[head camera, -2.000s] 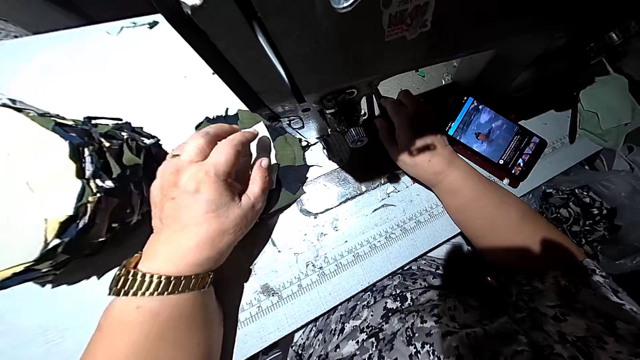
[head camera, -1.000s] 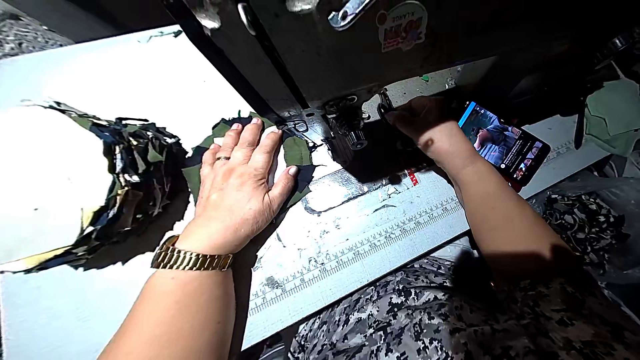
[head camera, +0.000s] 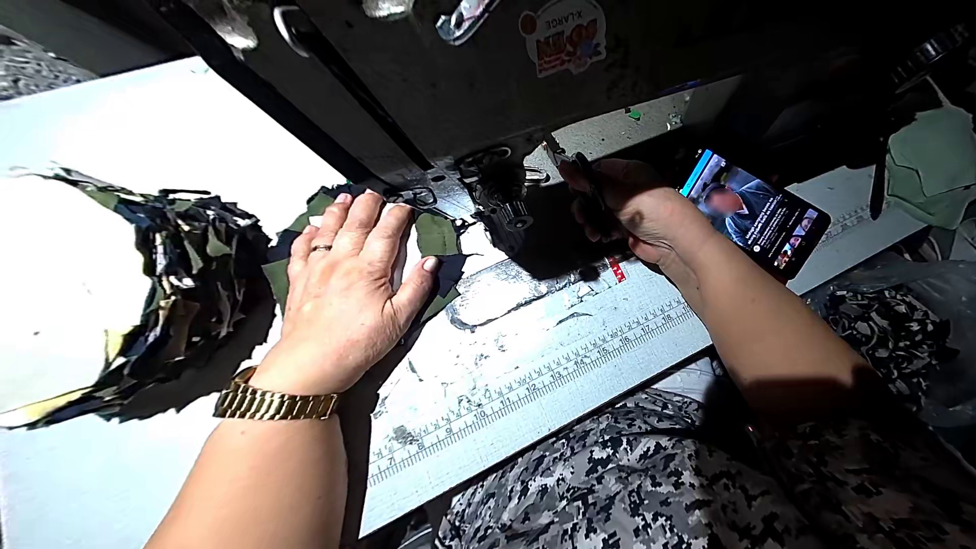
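My left hand (head camera: 347, 286), with a ring and a gold-coloured watch, lies flat on a green and dark camouflage fabric piece (head camera: 438, 235) beside the sewing machine's needle area. Some white shows between its fingers. Right of the presser area, partly in the machine's shadow, my right hand (head camera: 629, 202) has its fingers closed around a small dark-handled tool (head camera: 591, 177), whose metal tip points up and left; its exact kind is unclear. The dark sewing machine head (head camera: 457, 84) spans the top of the view. A heap of camouflage fabric pieces (head camera: 202, 267) lies left of my left hand.
A phone (head camera: 751, 213) with a lit screen lies beside my right wrist. A printed ruler scale (head camera: 526, 393) runs along the table's front edge. Green fabric pieces (head camera: 926, 164) and a bundle of camouflage cloth in clear plastic (head camera: 888, 335) are at the right.
My left hand was curled at the fabric and has flattened onto it with spread fingers. The small tool in my right hand shows more plainly now. The view has shifted somewhat.
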